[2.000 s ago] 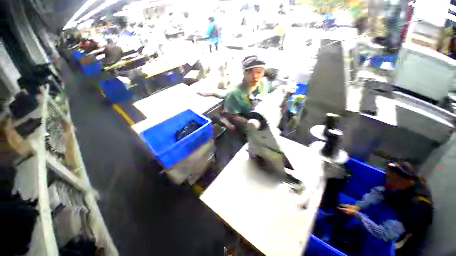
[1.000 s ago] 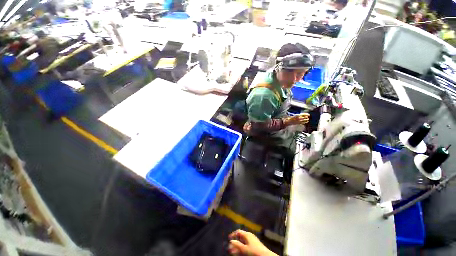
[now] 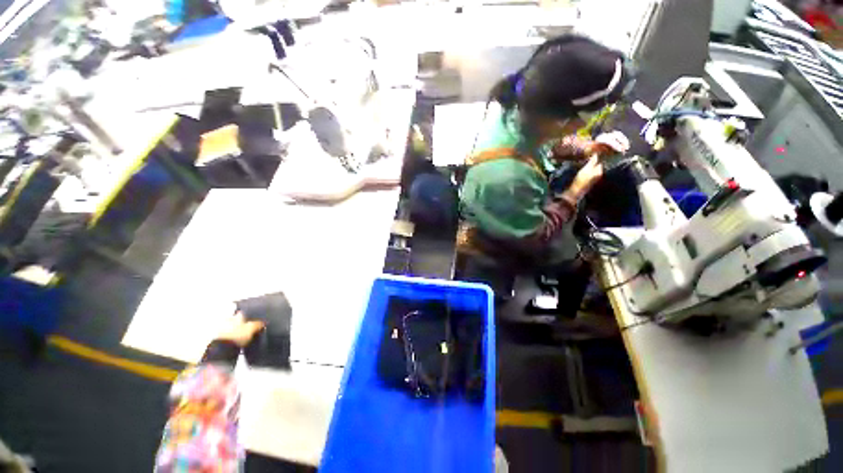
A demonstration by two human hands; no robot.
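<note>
My left hand (image 3: 238, 330), in a flowered sleeve with a dark cuff, is at a flat black piece (image 3: 270, 331) over the front of the white table. The fingers lie at its left edge and seem to grip it; the thumb and fingertips are blurred. A blue plastic crate (image 3: 360, 420) stands at the bottom middle, with black pieces (image 3: 434, 351) with thin shiny lines in its far part. My right hand cannot be made out; a small pale patch at the crate's lower right edge is too unclear to name.
A person in a green top (image 3: 504, 189) sits beyond the crate, hands near a white sewing machine (image 3: 707, 254) at the right. The machine's pale table (image 3: 739, 397) reaches the bottom right. Yellow floor lines (image 3: 111, 358) run left and right. More worktables stand behind.
The view has swung and come closer to the crate and white table. My left hand has appeared at a black piece on the left. The hand seen earlier at the bottom middle is gone.
</note>
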